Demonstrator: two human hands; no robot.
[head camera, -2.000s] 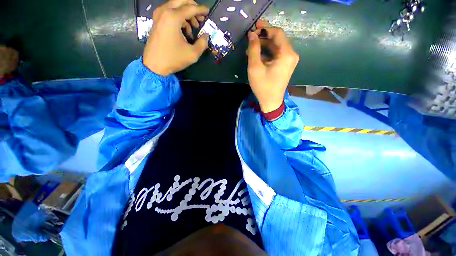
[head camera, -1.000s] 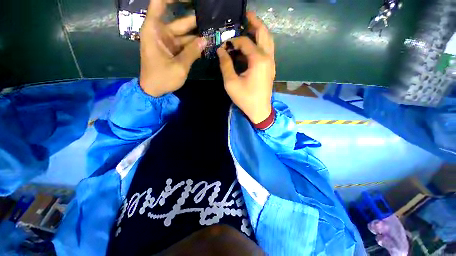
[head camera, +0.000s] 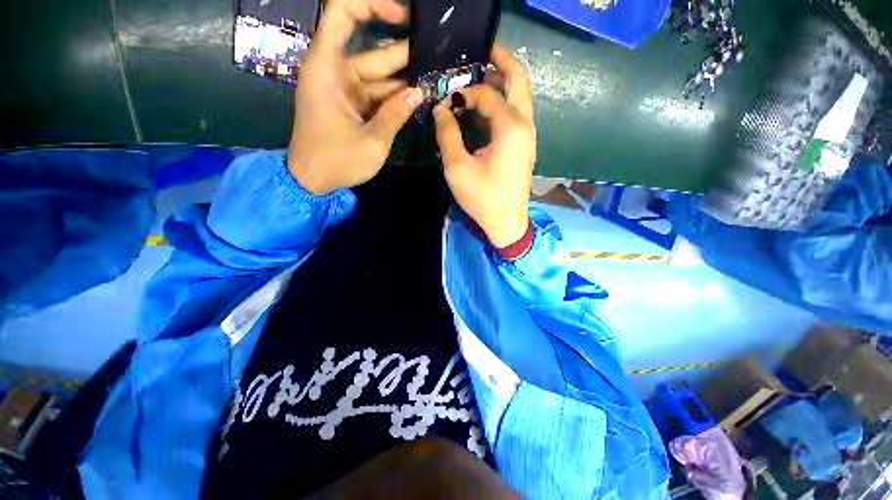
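A half-assembled phone (head camera: 452, 37), a black slab cut off by the top edge, is held up with its circuit board (head camera: 454, 82) at the near end. My left hand (head camera: 354, 107) grips its left side, with the thumb at the board's left corner. My right hand (head camera: 489, 146) is at the board's right corner, thumb and index finger pinching a small dark component (head camera: 457, 101) against or just over the board. Its other fingers are by the phone's right edge. A second phone (head camera: 269, 44) lies on the green bench (head camera: 196, 88) left of my left hand.
A blue parts bin (head camera: 606, 21) is at the top right. Right of it is a dark and silvery pile of small components (head camera: 709, 49). A silvery blister tray (head camera: 782, 132) with a white-green label (head camera: 836, 127) lies farther right. Blue sleeves show at both sides.
The phone first lay lower on the bench and is now lifted between both hands. My right hand has moved left to its board end. The view has shifted, bringing in the blue bin.
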